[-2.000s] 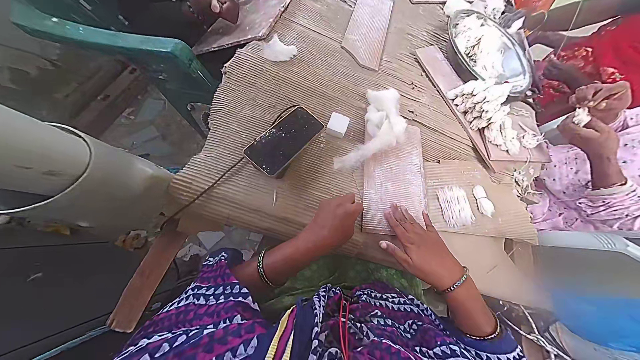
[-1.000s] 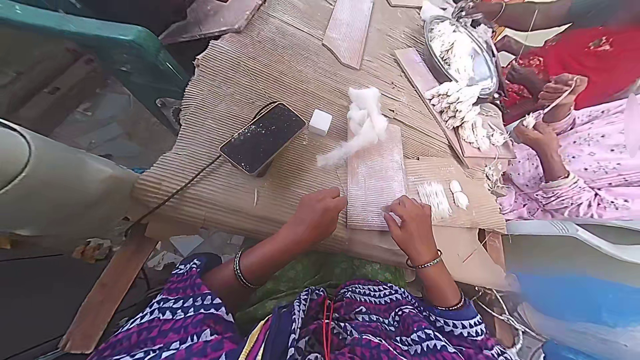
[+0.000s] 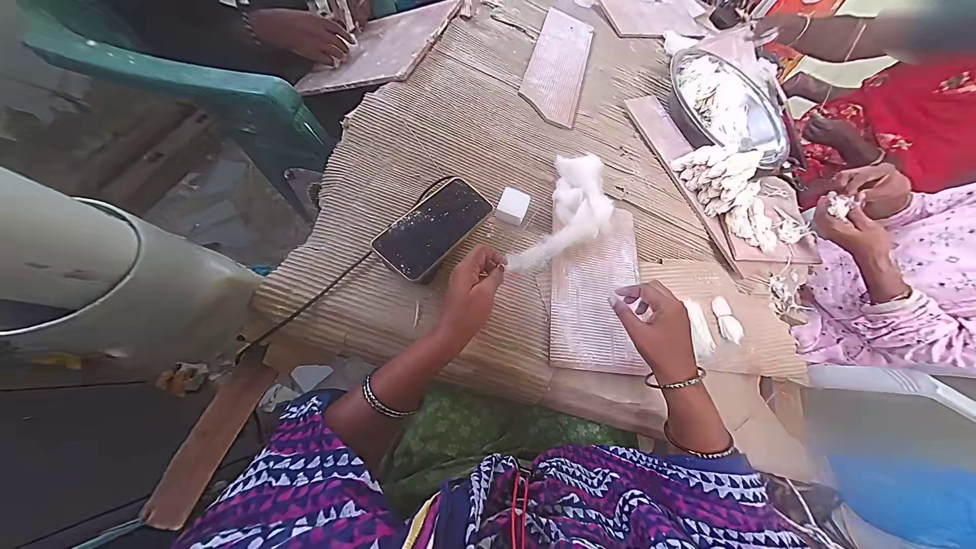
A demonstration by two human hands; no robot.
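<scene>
My left hand (image 3: 471,299) pinches the thin end of a strand of white cotton fibre (image 3: 581,200) between thumb and fingertips. The thick part of the cotton lies over the upper end of a ridged, whitish board (image 3: 593,305). Above the board's lower right side is my right hand (image 3: 654,324), thumb and forefinger near each other; whether anything thin is between them cannot be told. Just right of that hand lie a bundle of white cotton wicks (image 3: 699,329) and two small tied white bundles (image 3: 727,320) on corrugated cardboard.
Left of the board are a dusty smartphone (image 3: 433,229) with a cable and a white block (image 3: 512,206). At the right stands a metal bowl (image 3: 770,141) of white wicks, with more heaped on boards beside it. Other people's hands work at the top left and right.
My left hand has moved up from the board's lower left side to the cotton strand and taken hold of its end. My right hand has risen slightly from the board's right edge.
</scene>
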